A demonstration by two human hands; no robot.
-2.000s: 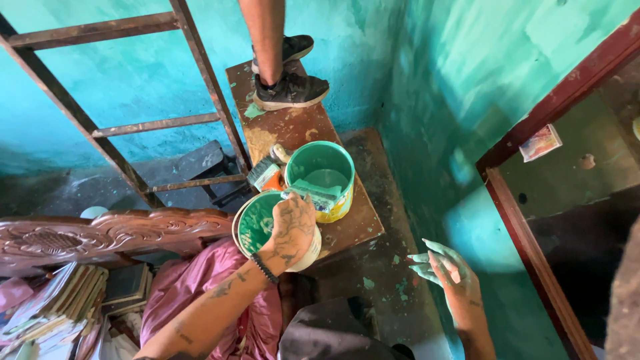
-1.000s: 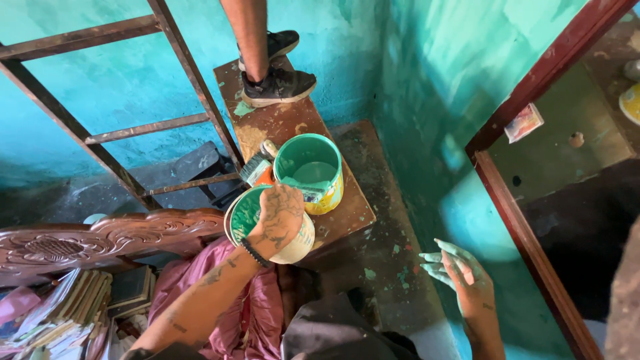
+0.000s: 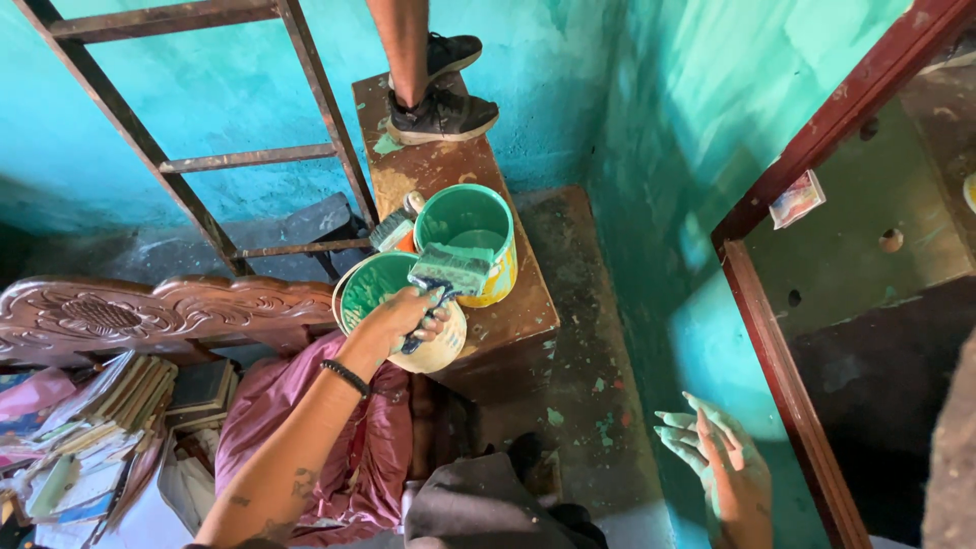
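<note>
My left hand (image 3: 404, 319) grips the dark handle of a wide paintbrush (image 3: 455, 268), whose paint-coated bristles lie over the rims of two buckets. Below the brush, a white bucket (image 3: 441, 347) has a green-stained inside and a wire handle. Beside it stands a yellow-sided bucket (image 3: 499, 284) with green paint in it. A second brush (image 3: 391, 229) rests next to the buckets, partly hidden. My right hand (image 3: 720, 450), its fingers smeared with green paint, is held apart in front of the right wall with nothing in it.
The buckets stand on a paint-spotted wooden cabinet (image 3: 526, 313), where another person's shoes (image 3: 442, 114) also stand. A ladder (image 3: 248, 156) leans at the left. Near me are a carved wooden headboard (image 3: 152, 316), stacked books (image 3: 122, 404) and a pink cloth (image 3: 305, 442). A red-brown frame (image 3: 785, 381) is at the right.
The brush has come up out of the buckets' area and its bristles now show plainly above the rims. The right hand stays open at the right.
</note>
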